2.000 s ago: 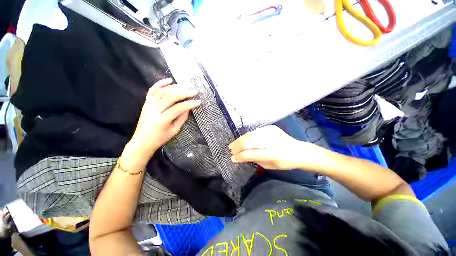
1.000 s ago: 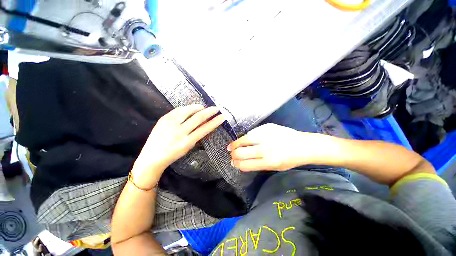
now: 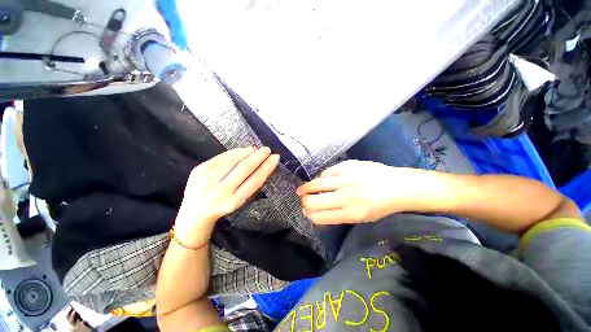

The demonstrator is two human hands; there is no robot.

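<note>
A grey tweed-like waistband strip (image 3: 223, 120) with a dark edge runs diagonally from under the sewing machine head (image 3: 71, 52) towards my lap. My left hand (image 3: 227, 181) lies flat on the strip and the cloth beside it, fingers together. My right hand (image 3: 343, 192) pinches the strip's edge near the table corner. Black lining (image 3: 110, 142) spreads at the left, with plaid shell fabric (image 3: 123, 259) below it. A grey-blue cylindrical attachment (image 3: 163, 63) juts from the head. The needle is hidden.
The white table (image 3: 337, 58) has a ruler-marked front edge. Dark striped cut pieces (image 3: 476, 84) lie in a blue bin (image 3: 505, 152) at the right. A round speaker-like grey object (image 3: 34, 296) shows at the lower left.
The view has shifted, so the machine head looks larger and the scissors have left the picture. My left hand has moved down the strip towards my right hand, which stays on the edge.
</note>
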